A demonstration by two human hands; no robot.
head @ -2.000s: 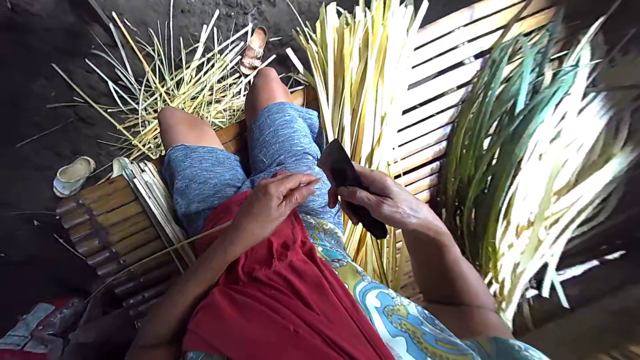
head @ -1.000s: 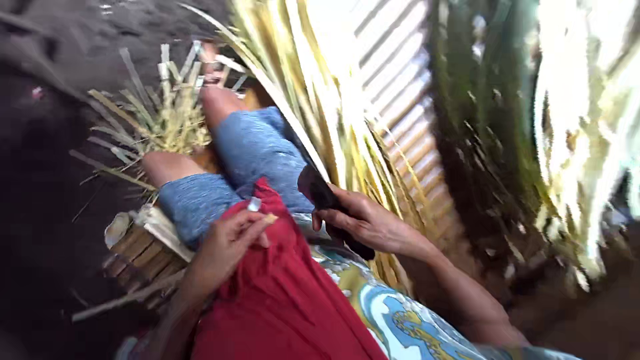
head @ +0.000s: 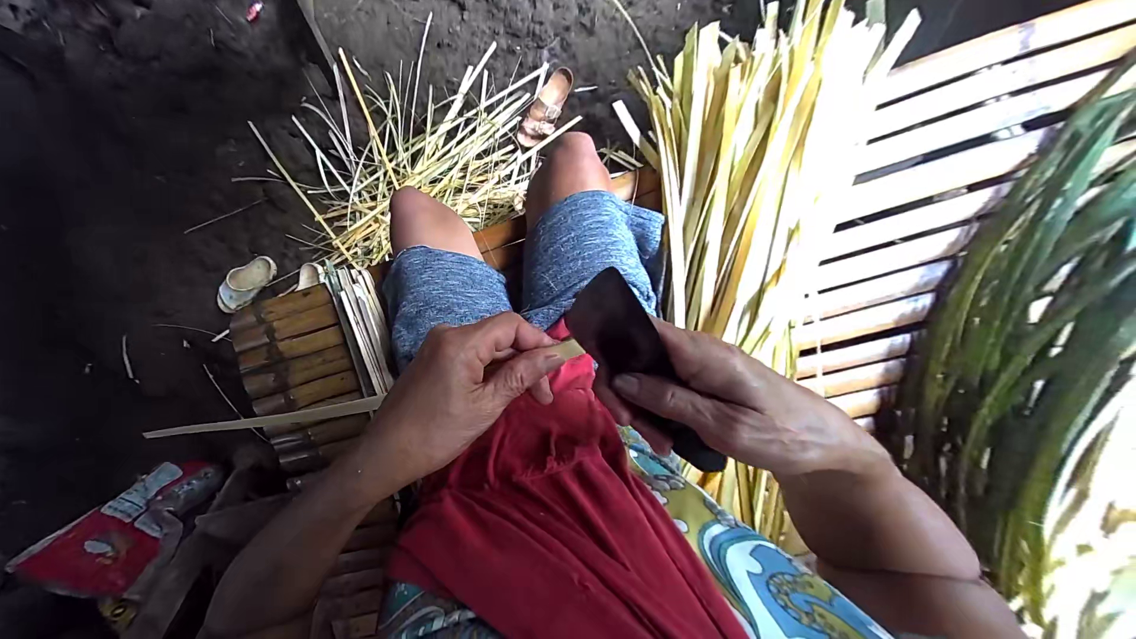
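My left hand (head: 470, 382) pinches a pale plant-fibre strip (head: 266, 417) between thumb and fingers; its short end shows beside the blade, and its long tail runs out left past my wrist. My right hand (head: 710, 390) grips a dark, broad-bladed knife (head: 621, 324), its blade pointing up and left, close to the strip's end. Both hands are over a red cloth (head: 541, 506) on my lap. Left of my thigh, a bundle of pale strips (head: 355, 315) lies on the bamboo bench.
Long yellow strips (head: 737, 177) lie on the bamboo slat bench (head: 932, 191) at right, with greener strips (head: 994, 311) beyond. Thin scraps (head: 435, 169) cover the ground ahead, near a brown sandal (head: 545, 106). A pale shoe (head: 246, 282) and a red packet (head: 98, 541) are at left.
My left hand has come close to the blade, and a strip end now shows between its fingers. The right hand keeps hold of the knife. The view swung away and back.
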